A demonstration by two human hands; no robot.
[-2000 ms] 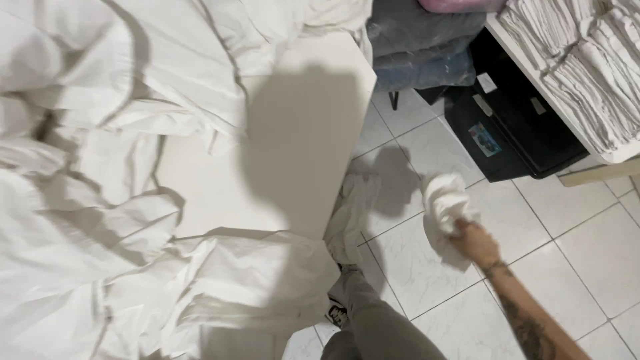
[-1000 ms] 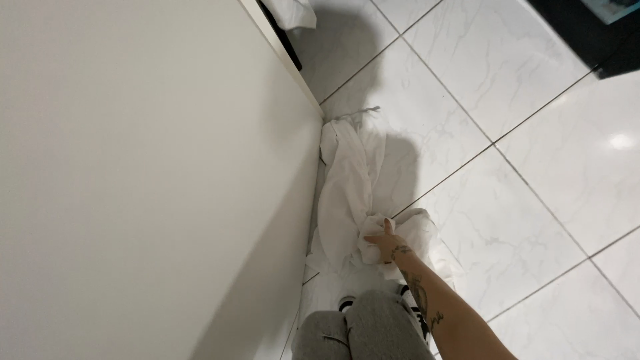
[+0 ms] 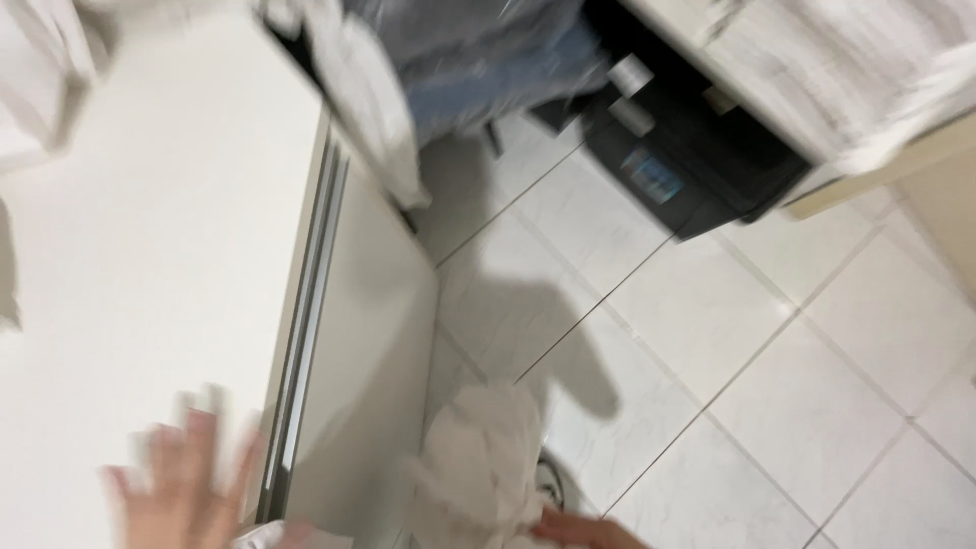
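My left hand (image 3: 187, 476), blurred, is spread with its fingers apart over the white tabletop (image 3: 145, 305), near the table's edge. At the bottom centre my right hand (image 3: 583, 528) grips a bunched white cloth (image 3: 480, 457), which hangs over the tiled floor beside the table's side panel. Most of the right hand is cut off by the frame's lower edge. Another white cloth (image 3: 374, 107) hangs at the table's far corner, and more white fabric (image 3: 38, 84) lies at the table's upper left.
A black plastic bin (image 3: 671, 152) stands on the floor under a surface with stacked white cloths (image 3: 846, 76). Grey and blue items in clear plastic (image 3: 488, 61) are piled beyond the table. A metal track (image 3: 305, 328) runs along the table's side.
The right hand was down at the white cloth on the floor one second ago; that cloth is now raised in it. The left hand has come into view. The view has swung back up over the tabletop.
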